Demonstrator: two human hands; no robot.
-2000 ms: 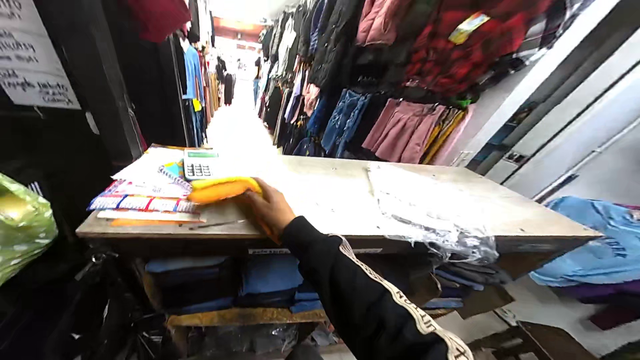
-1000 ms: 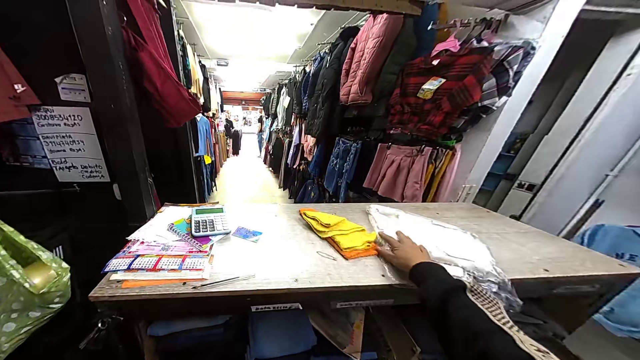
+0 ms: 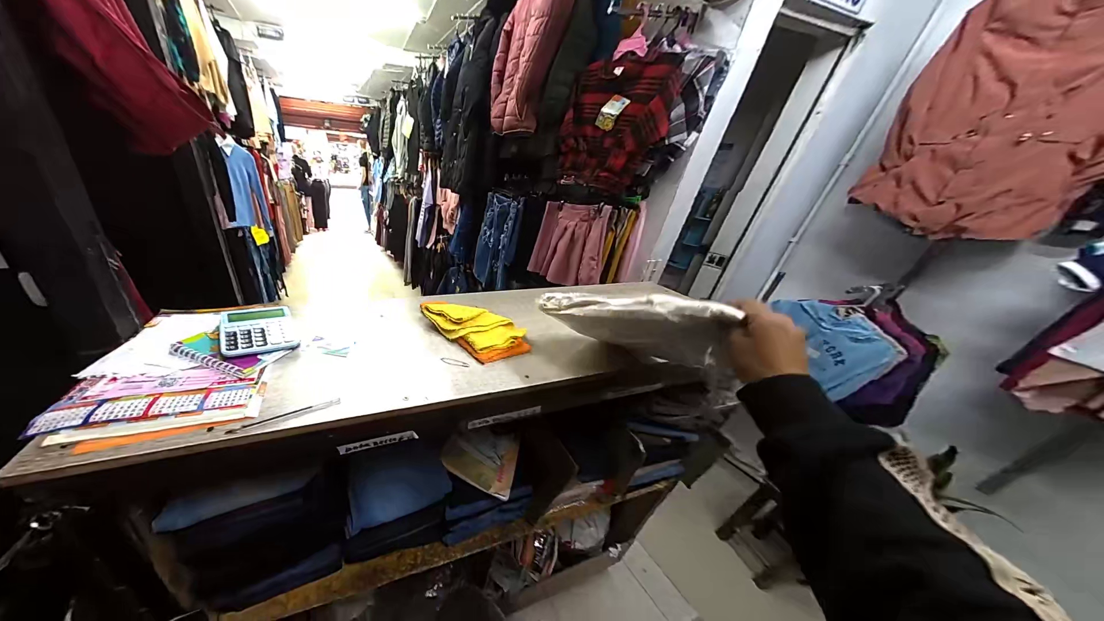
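My right hand, in a black sleeve with a cream trim, grips the right end of a clear plastic bag that is partly lifted at the counter's right end. Left of the bag, a folded yellow cloth lies over an orange cloth on the wooden counter. A thin loop lies just beside them. A light blue calculator rests on papers and a spiral notebook at the left, with a pen near the front edge. My left hand is out of view.
Folded jeans fill the shelf under the counter. Clothes racks line the aisle behind it. At the right, a blue T-shirt hangs low and a salmon jacket hangs on the wall. A small wooden stool stands below.
The yellow and orange cloths, in my right hand at first, now lie on the counter. My right hand has moved right and lifted the plastic bag, which lay flat before. The view has turned right.
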